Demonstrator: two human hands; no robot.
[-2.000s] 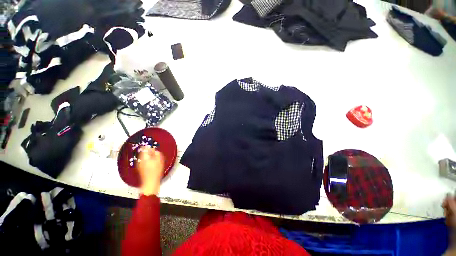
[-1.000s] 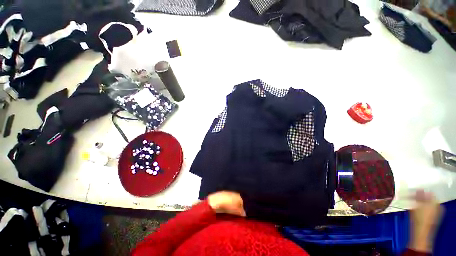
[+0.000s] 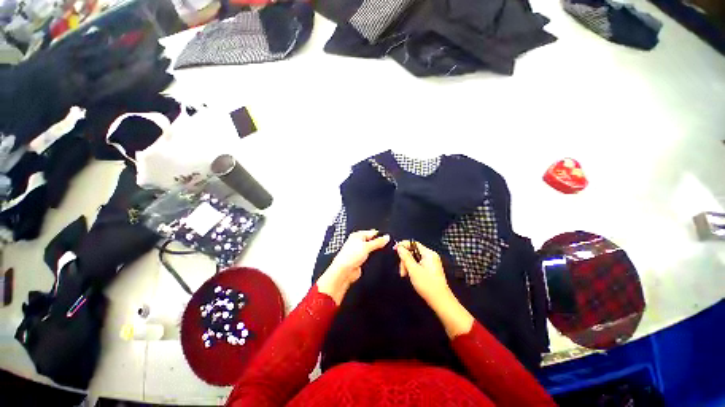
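Note:
A navy-black sleeveless garment [image 3: 374,318] with black-and-white checked lining lies before me on the white table. My left hand [image 3: 354,258] is over its upper middle, thumb and forefinger pinched near a tiny pale piece, perhaps a button. My right hand [image 3: 421,270] is just beside it, fingertips almost meeting the left ones, with a small dark tool, possibly thread snips [image 3: 415,251], in its fingers. Any needle or thread is too fine to see. The dark red dish [image 3: 266,306] at the left holds a heap of tiny white and dark pieces.
A round tartan tray [image 3: 604,290] with a glossy black flat thing lies right of the garment, a red heart-shaped box [image 3: 566,176] beyond it. A clear bag of buttons [image 3: 219,230] and a dark cylinder [image 3: 242,183] lie at left. Dark garment piles [image 3: 469,36] lie at the far side and left.
My left hand has moved from the dish onto the garment. My right hand has come in from the far right to meet it. The garment's front is lifted or folded a little differently.

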